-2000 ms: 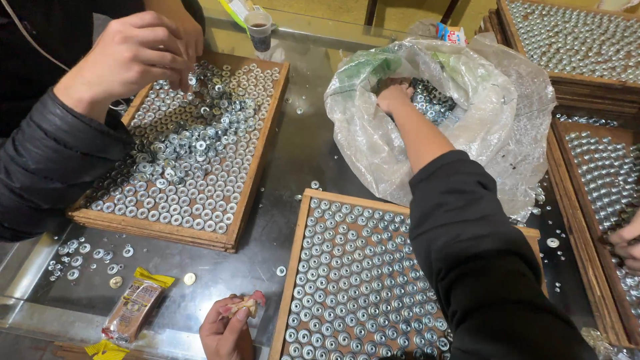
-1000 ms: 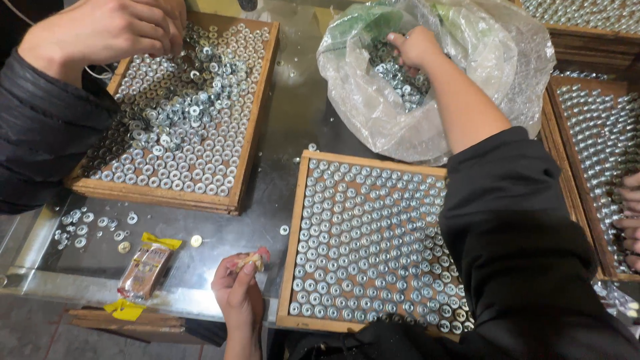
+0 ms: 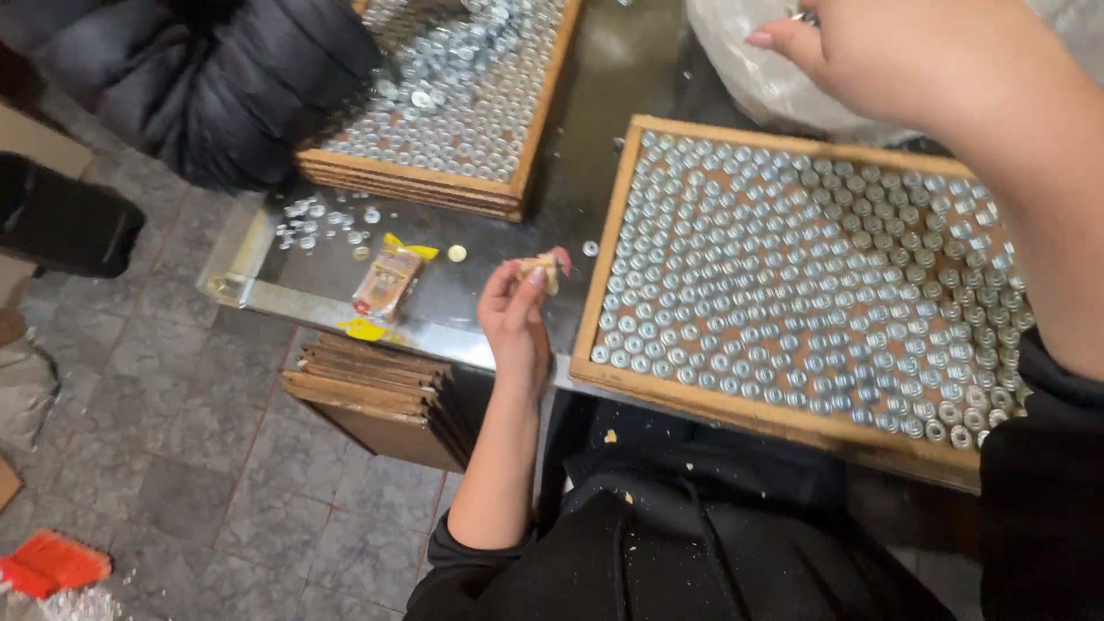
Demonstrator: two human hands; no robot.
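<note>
My left hand [image 3: 516, 315] pinches a small piece of food with a pink edge [image 3: 547, 266] over the table edge. My right hand [image 3: 819, 43] is at the top right, with a few small metal parts [image 3: 806, 17] at its fingertips, beside the clear plastic bag [image 3: 742, 78]. Between my arms lies a wooden-framed tray [image 3: 595, 302] filled with rows of round metal parts [image 3: 733, 259]. A wrapped snack with yellow ends [image 3: 388, 283] lies left of my left hand.
A co-worker's black sleeve [image 3: 233, 86] reaches over a stack of trays [image 3: 414, 188] with heaped metal parts. Loose parts [image 3: 310, 220] lie at the table's left corner. Wooden boards [image 3: 379, 392] stand below the edge; a red object [image 3: 56, 561] is on the floor.
My right hand has come up out of the plastic bag with small metal parts. My left hand still holds the food. The view has swung down and left.
</note>
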